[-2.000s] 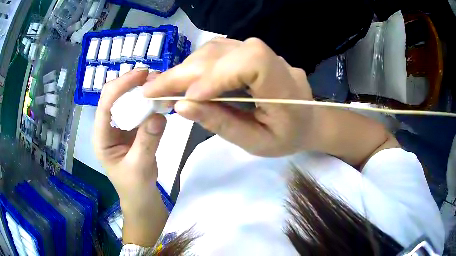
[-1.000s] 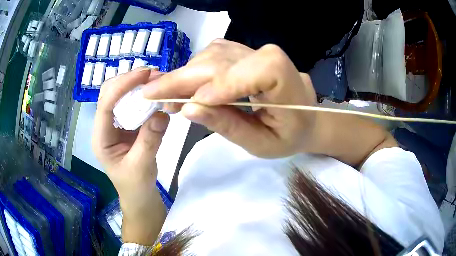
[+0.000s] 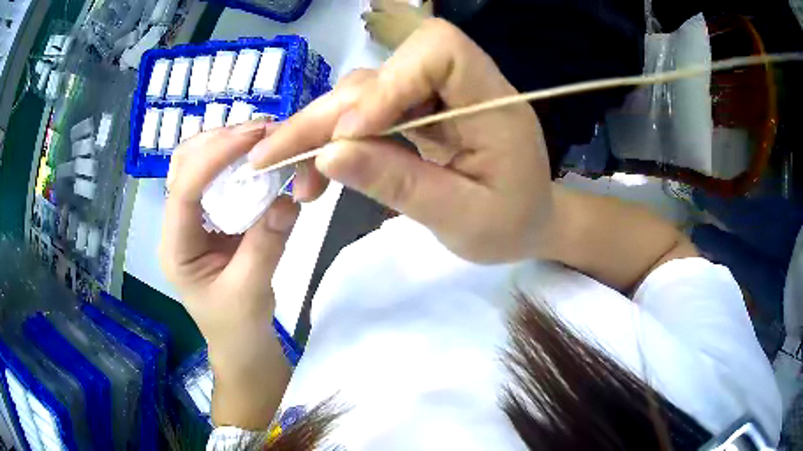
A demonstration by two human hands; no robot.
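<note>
My left hand (image 3: pixel 227 277) holds a white product unit (image 3: pixel 238 201) between curled fingers and thumb, its rounded end facing the camera. My right hand (image 3: pixel 467 167) pinches a thin pale bamboo stick (image 3: pixel 563 91) like a pencil. The stick's tip lies at the unit's upper end, and its long end rises out past the right edge of the view. My right fingertips are close against the unit, so contact between tip and unit is hard to tell. The fingers hide the unit's far side.
A blue tray (image 3: pixel 135 114) with rows of white units stands on a white table (image 3: pixel 339 46) beyond my left hand. Clear trays with white units are at the left. Blue-edged trays (image 3: pixel 53 352) stand lower left. A person in dark clothes and a wooden chair (image 3: pixel 764 106) are at the upper right.
The stick has tilted, its far end swinging up from nearly level. My right hand has turned with it. My left hand has barely moved. Another person's hand has appeared at the top.
</note>
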